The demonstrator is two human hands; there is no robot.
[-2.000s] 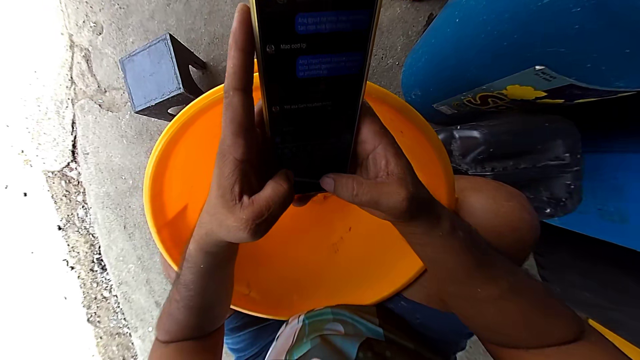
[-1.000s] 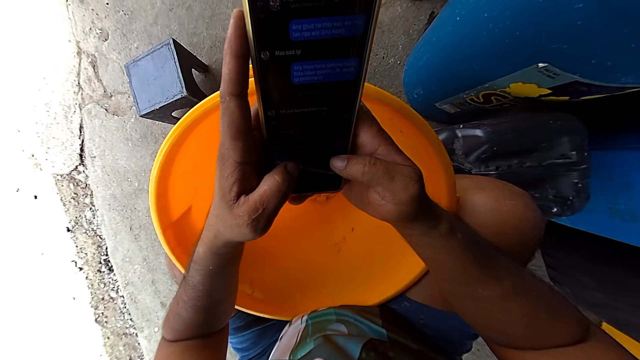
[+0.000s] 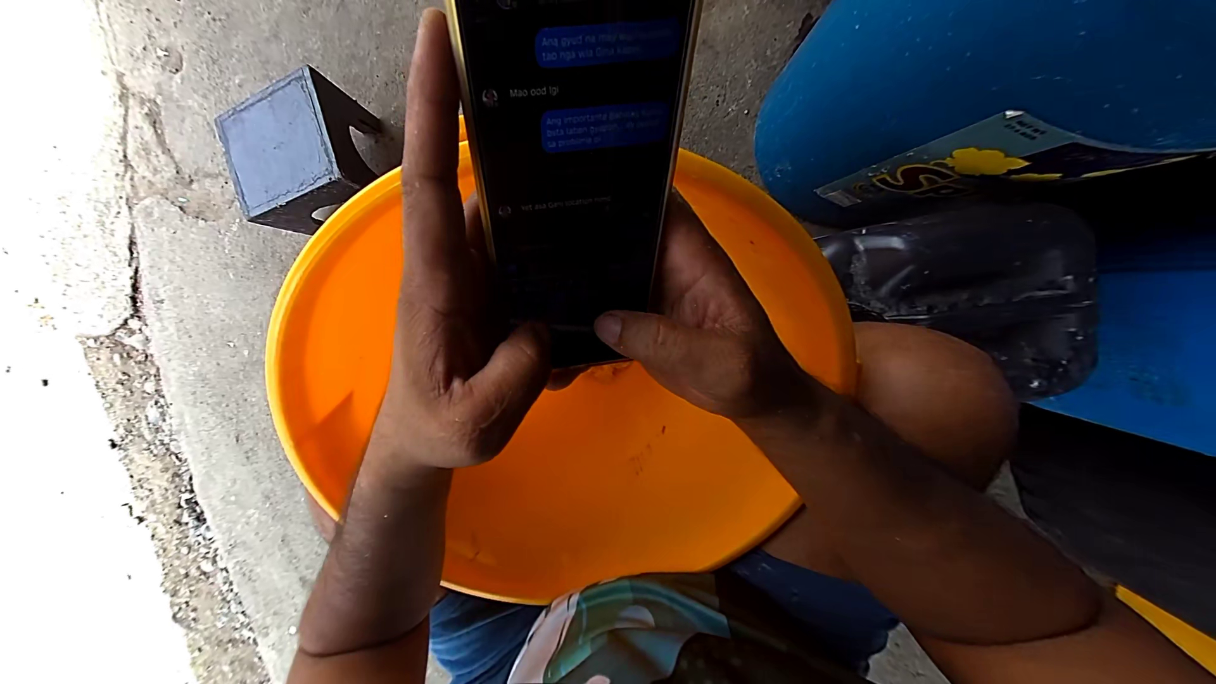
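A smartphone [image 3: 579, 190] with a dark screen showing message bubbles is held upright between both my hands at the top centre. My left hand [image 3: 461, 323] supports its left edge, fingers extended along the side and thumb over the lower corner. My right hand [image 3: 712, 323] grips the right edge, with its thumb at the bottom of the screen. Beneath the phone, a round orange plastic basin or lid [image 3: 608, 494] rests over my lap. The phone's top end lies outside the view, and most of my right fingers are hidden behind it.
A grey box-like block [image 3: 280, 147] with rounded cut-outs stands on the concrete floor [image 3: 209, 380] at the upper left. To the right are a large blue plastic container [image 3: 940, 66] with a printed label and a dark, glossy plastic item [image 3: 978, 285]. My bare knee [image 3: 931, 389] is beside the orange rim.
Both hands keep hold of the phone. My right thumb has moved slightly across the lower screen. The rest looks much the same.
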